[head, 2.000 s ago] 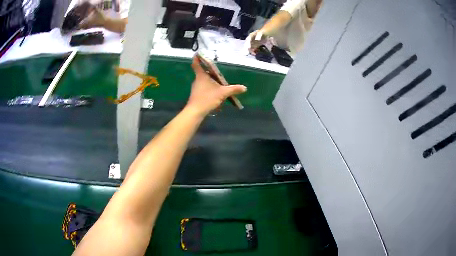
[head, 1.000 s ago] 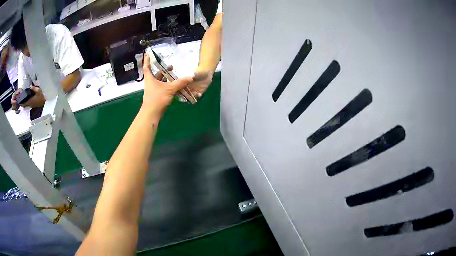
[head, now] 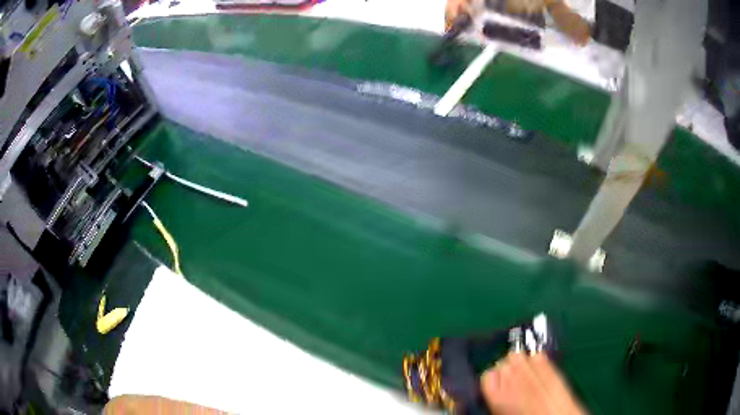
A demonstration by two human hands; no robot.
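A black phone middle frame (head: 462,365) with orange-gold marks at its left end lies over the green surface at the bottom right; the gold edging looks doubled, so a second frame may overlap it. My right hand (head: 527,385) comes in from the bottom edge, blurred, with its fingers closed on the frame's near side. A bare strip of skin (head: 166,405), likely my left arm or hand, shows at the bottom left over the white sheet (head: 235,340); its fingers are out of the picture.
A machine (head: 89,162) stands at left, with a white rod (head: 207,190) and a small yellow item (head: 109,316) by it. The dark conveyor belt (head: 341,146) crosses beyond the green surface. A grey post (head: 617,190) stands at right. A person's hands (head: 568,20) show at the far side.
The view has swung left; the grey cabinet has gone out and the left machine and white sheet have come in. The outstretched arm with the phone is no longer seen. A hand now grips the frame.
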